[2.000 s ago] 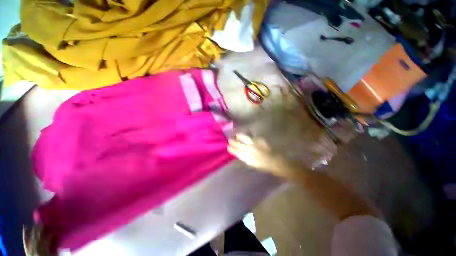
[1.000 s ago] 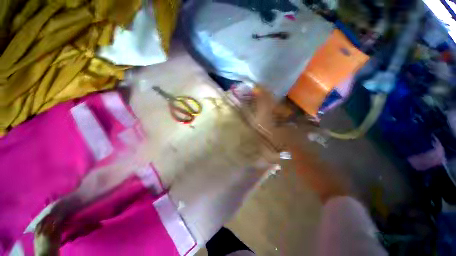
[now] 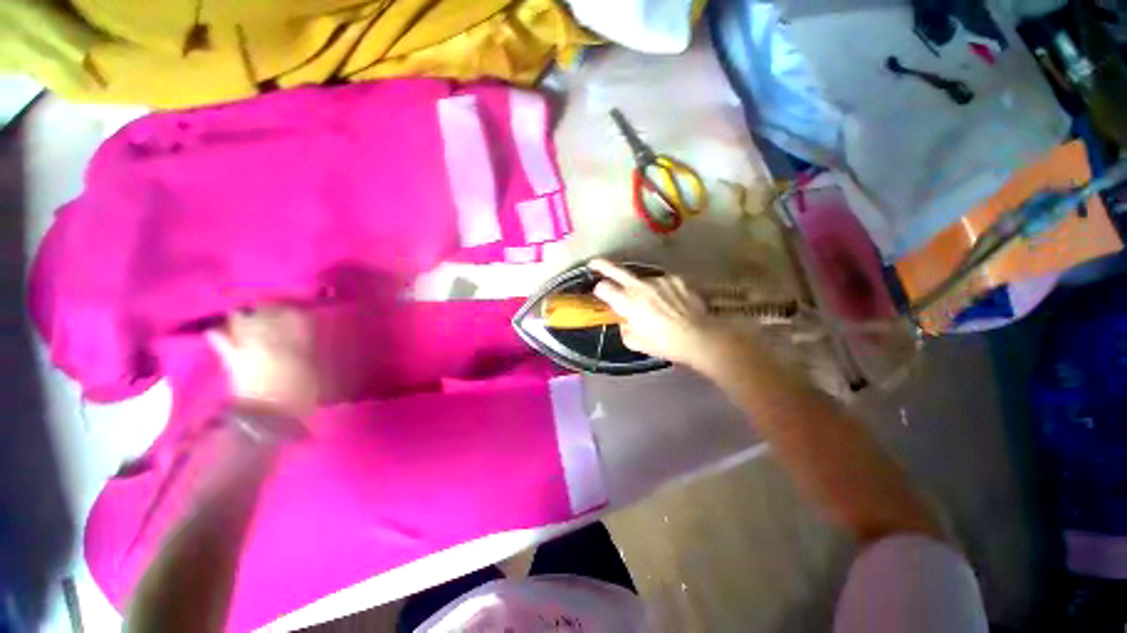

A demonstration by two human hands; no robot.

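Bright pink garment panels (image 3: 408, 458) lie spread on the pale table, with whitish strips (image 3: 468, 173) at their right ends. My right hand (image 3: 655, 312) is closed on the orange handle of the steam iron (image 3: 593, 356). The iron's tip points left, over the right edge of the pink fabric between the upper and lower panels. Whether its sole touches the cloth I cannot tell. My left hand (image 3: 274, 359) is blurred and rests on or just over the pink fabric at left; its fingers are not clear.
Scissors (image 3: 655, 177) with red and yellow loops lie above the iron. A mustard fabric heap (image 3: 309, 43) is at the back left. A reddish iron rest (image 3: 848, 254), an orange piece (image 3: 1007, 247) and a small dark tool (image 3: 929, 79) are at the right. A hose runs right from the iron.
My right hand has moved from the iron rest area to the left and now holds the iron over the cloth. My left hand shows farther up on the fabric. The view has shifted.
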